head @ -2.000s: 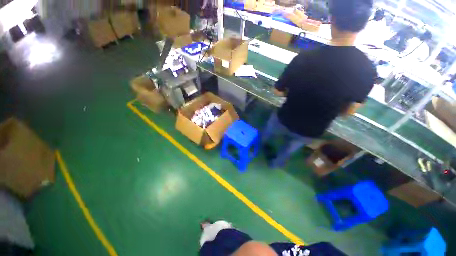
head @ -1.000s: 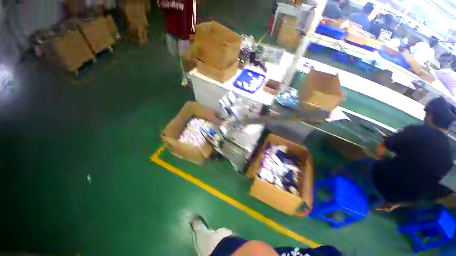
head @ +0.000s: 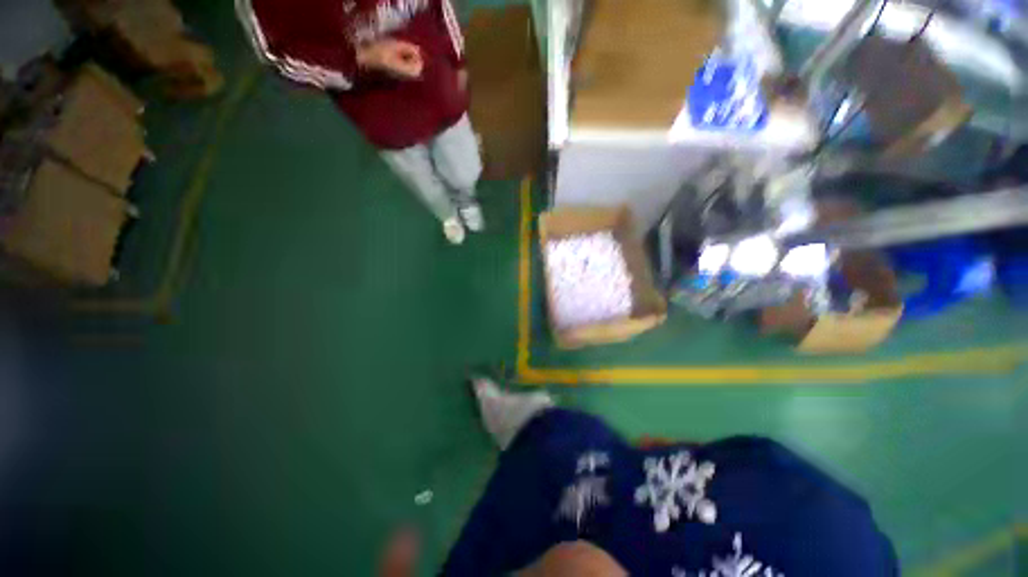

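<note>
An open brown carton [head: 652,295] of small white and purplish parts stands on the green floor right of centre. A small blurred skin-coloured patch at the bottom edge may be part of my left hand [head: 400,555]; it is cut off, and whether it holds anything cannot be told. A rounded skin-coloured shape shows at the bottom centre, and what it is cannot be told. My right hand cannot be made out. My dark blue clothing with white snowflakes [head: 767,490] and one pale shoe [head: 507,411] fill the lower middle.
A person in a maroon top [head: 395,96] stands ahead. A white table [head: 614,175] bears a brown carton and a blue tray. Blurred metal equipment [head: 733,237] and another carton [head: 851,327] stand to the right. Large cartons [head: 68,220] stand at left. Yellow lines [head: 721,374] mark the floor.
The view has swung left and down. The maroon-clad person and the carton of white parts show nearer. The black-shirted person has left the picture. The skin-coloured patch has appeared at the bottom.
</note>
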